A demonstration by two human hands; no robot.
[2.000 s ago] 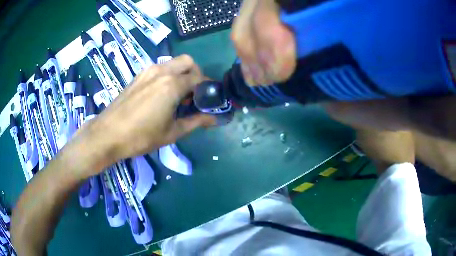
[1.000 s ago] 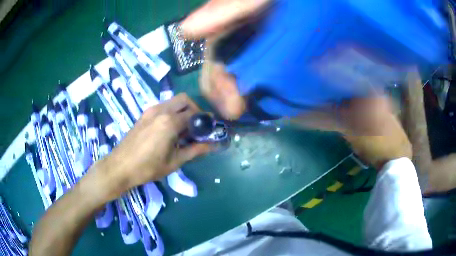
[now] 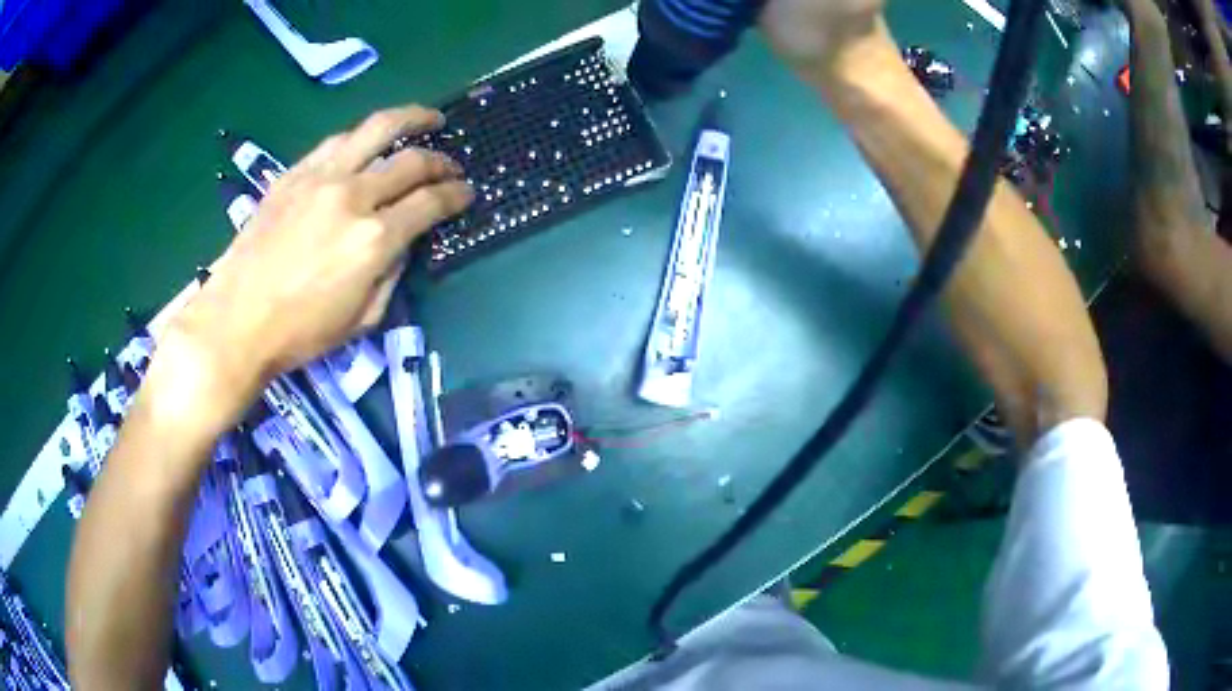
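My left hand [image 3: 358, 223] is at the left end of the black screw tray [image 3: 547, 149], fingertips over its holes; whether it pinches a screw cannot be told. My right hand [image 3: 827, 27] is at the top edge, partly cut off, around the dark ribbed electric screwdriver [image 3: 689, 34], which is also cut off. A device with a black rounded end [image 3: 457, 474] and open inner parts lies on the bench, thin red wires beside it. A curved pale lavender housing part [image 3: 430, 500] lies partly under it. A slim open device body [image 3: 686, 277] lies right of the tray.
Many lavender housings [image 3: 304, 567] are piled at left. A black cord [image 3: 865, 385] crosses in front of my right forearm. A white part [image 3: 318, 54] lies on the green belt at top. Small motor-like clusters [image 3: 1030, 142] and another person's arms [image 3: 1169, 176] are at right.
The black-ended device has left my left hand and lies on the bench. My left hand has moved up to the tray. My right hand and the screwdriver have moved up and away.
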